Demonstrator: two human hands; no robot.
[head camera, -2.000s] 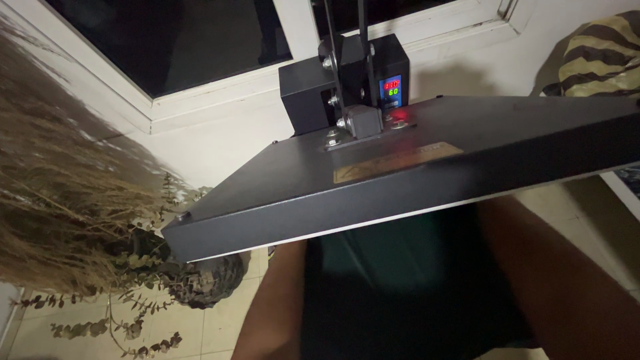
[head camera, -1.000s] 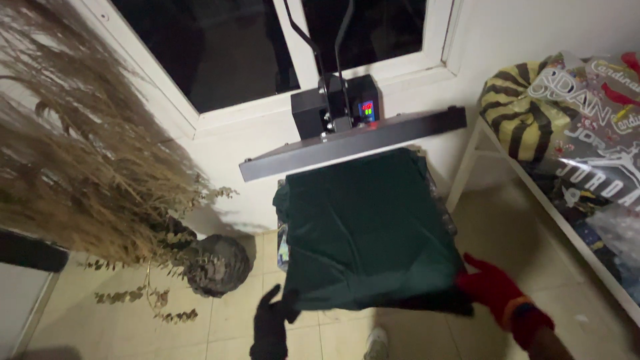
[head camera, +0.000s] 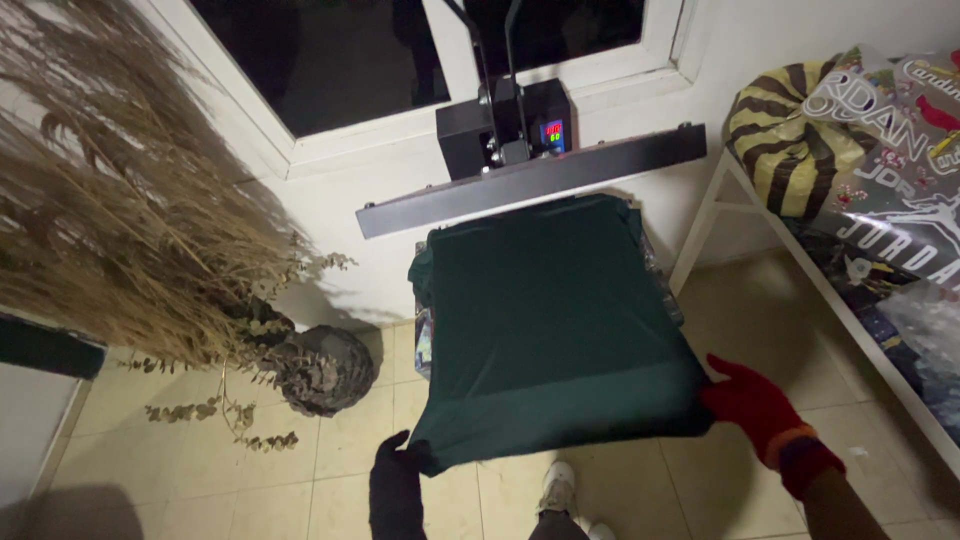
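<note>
A dark green cloth garment (head camera: 547, 315) lies spread over the lower platen of a heat press, which it mostly hides. The press's upper platen (head camera: 536, 180) is raised behind it, below a control box with a lit display (head camera: 553, 136). My left hand (head camera: 397, 487), in a black glove, grips the garment's near left corner. At the near right corner, my right hand (head camera: 757, 412) in a red glove pinches the cloth's edge. The near edge of the cloth is pulled out between both hands.
A white-framed table (head camera: 832, 300) at the right carries printed transfer sheets (head camera: 900, 180) and a striped bag (head camera: 787, 142). Dried grasses (head camera: 112, 195) and a dark round vase (head camera: 326, 371) stand at the left. Behind the press is a white-framed window (head camera: 367, 131). My shoe (head camera: 557, 484) shows below.
The view has pulled back since the first frame, where the gloved hands were out of sight. Over the last second the garment's near edge looks smoother, with both hands still at its corners.
</note>
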